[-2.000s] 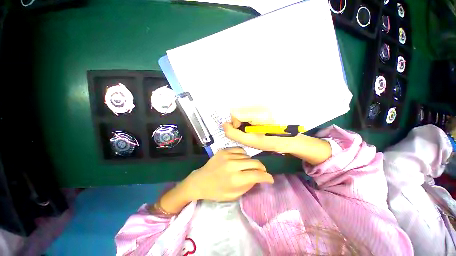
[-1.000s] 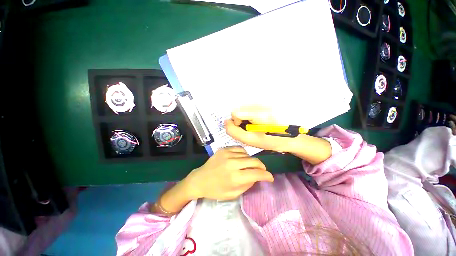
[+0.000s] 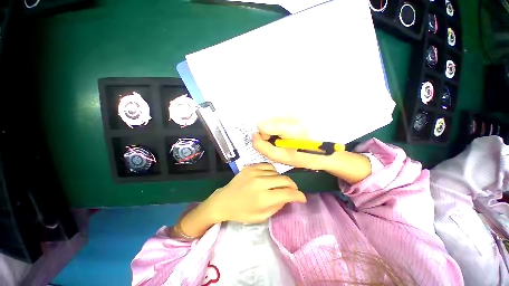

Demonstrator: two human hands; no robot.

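Observation:
A white record sheet (image 3: 301, 72) lies on a clipboard (image 3: 192, 84) with a blue edge and a silver clip, set at a slant. My right hand (image 3: 293, 146) rests on the sheet near the clip and holds a yellow and black pen (image 3: 304, 146); its tip is hidden by the fingers. My left hand (image 3: 259, 194) lies at the near edge of the clipboard with bent fingers, the thumb apart, and nothing visible in it. A black compartment tray (image 3: 156, 132) sits left of the clipboard, partly under it. It shows two pale watch heads (image 3: 134, 110) and two dark ones (image 3: 138, 159).
More black trays (image 3: 410, 106) with watch heads stand at the right, and another tray (image 3: 418, 31) with ring-like pieces at the upper right. The green bench top (image 3: 78, 111) lies around them. A person in a pale striped sleeve (image 3: 469, 179) is close at the right.
The pen in my right hand has tilted slightly, its rear end a little lower and further right. My left hand has stayed in place. The person at the right has shifted slightly.

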